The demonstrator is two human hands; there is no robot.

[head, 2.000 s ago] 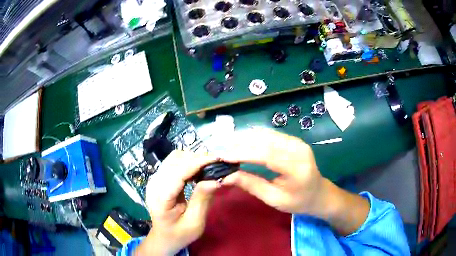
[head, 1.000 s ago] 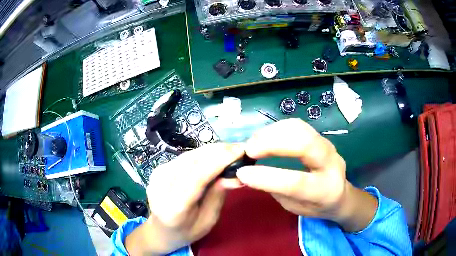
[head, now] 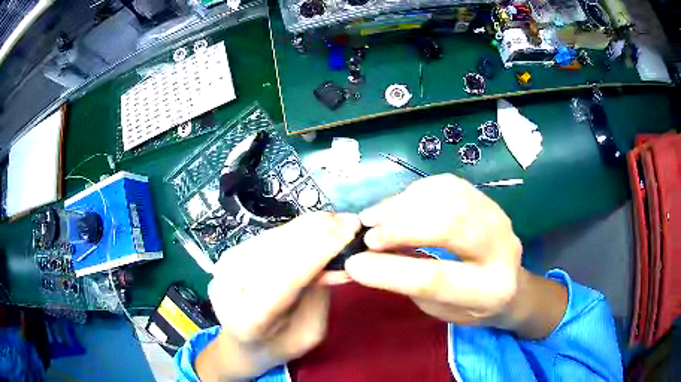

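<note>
A small black part (head: 346, 256) sits between the fingertips of both hands, low in the middle of the head view. The fingers hide most of it, so I cannot tell its shape. My left hand (head: 272, 280) holds it from the left and my right hand (head: 448, 250) pinches it from the right. The fingertips of both hands meet at the part. A curved black strap bundle (head: 243, 183) lies on the clear component tray (head: 200, 160), left of and beyond my hands.
Several round watch heads (head: 452, 133), a white paper scrap (head: 518, 134), a slim probe (head: 404, 165) and a pale pointed stick (head: 500, 183) lie beyond my right hand. A blue bench unit (head: 123, 224) stands left. A raised green shelf edge (head: 418, 110) crosses behind. Red covers (head: 661, 239) hang right.
The view has shifted since the oldest frame, and the slim probe now shows. Both hands still hold the black part, with the fingers closed more over it than in the oldest frame.
</note>
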